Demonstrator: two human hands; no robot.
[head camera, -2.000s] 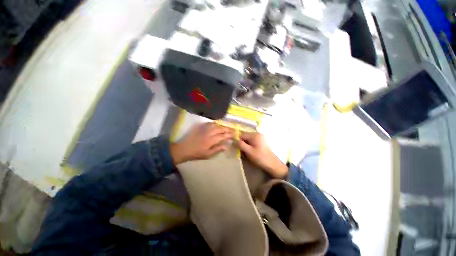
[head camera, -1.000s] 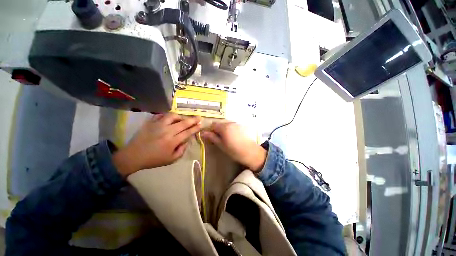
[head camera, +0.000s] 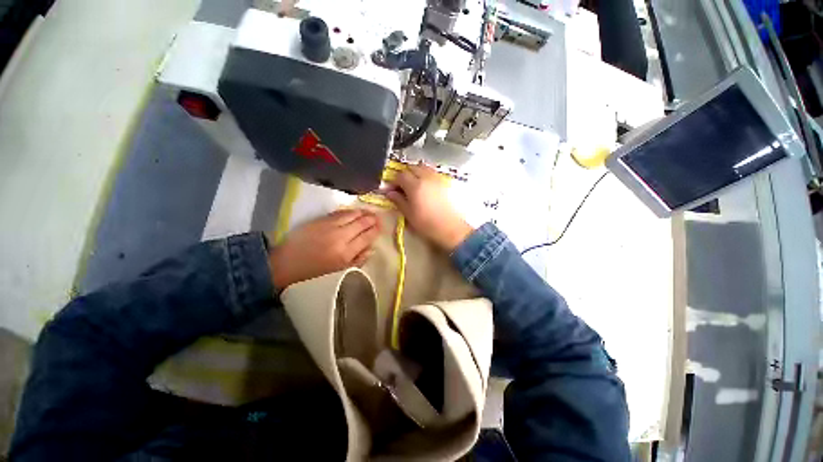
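The beige workpiece (head camera: 311, 311) lies on the white table below the machine head and hangs over the front edge as an open, folded tube. A narrow yellow seam tape (head camera: 400, 271) runs down its middle. My left hand (head camera: 329, 245) lies flat on the beige piece, left of the tape. My right hand (head camera: 429, 203) reaches farther in, with its fingers at the yellow-edged clamp frame (head camera: 374, 199) beside the needle area. The right hand covers much of the frame. Whether its fingertips pinch anything is hidden.
The machine head (head camera: 307, 113) with its dark grey cover stands just above my hands. Metal presser parts (head camera: 474, 117) are at its right. A tablet-like screen (head camera: 704, 144) with a thin black cable (head camera: 577, 215) is on the right. Grey machine bed (head camera: 153, 198) lies left.
My right hand has moved forward from the workpiece's edge onto the clamp frame. My left hand has drawn slightly back from the frame and lies flatter. The camera view has shifted.
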